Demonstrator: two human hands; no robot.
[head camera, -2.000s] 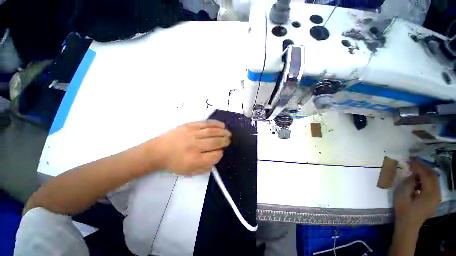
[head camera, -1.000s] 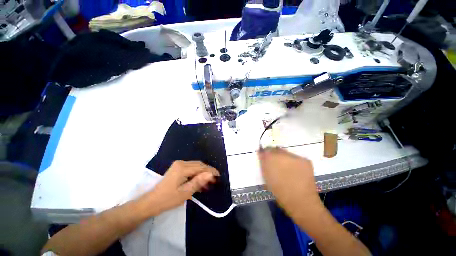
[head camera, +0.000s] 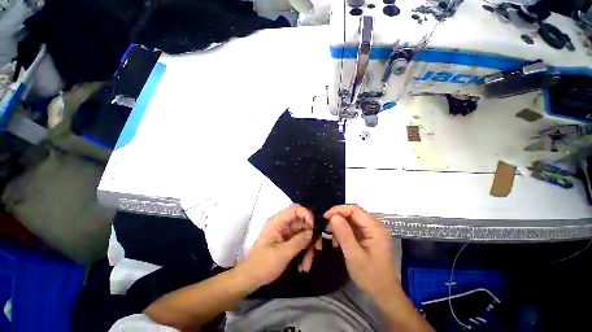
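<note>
A black garment panel (head camera: 305, 159) with white specks lies on the white table, its top right edge at the presser foot (head camera: 343, 117) of the sewing machine. It runs down over the table's front edge toward the lap. My left hand (head camera: 285, 240) and my right hand (head camera: 356, 243) are close together at the front edge, fingertips pinching a small gathered bit of the black cloth. A little of something white shows by my right fingertips. A white cloth (head camera: 237, 211) with thin dark lines lies beside the panel, left of my left hand.
The machine head (head camera: 428, 71) stands at back right. Brown tabs (head camera: 502, 179) and small tools (head camera: 550, 174) lie at right. A ruled tape (head camera: 480, 230) runs along the front edge. Black cloth (head camera: 188, 23) is heaped at the back left. A blue bin (head camera: 448, 292) is below the table.
My right hand has come left from the machine bed and joined my left hand at the black cloth. The dark thin item seen at my right hand no longer shows. The view has shifted.
</note>
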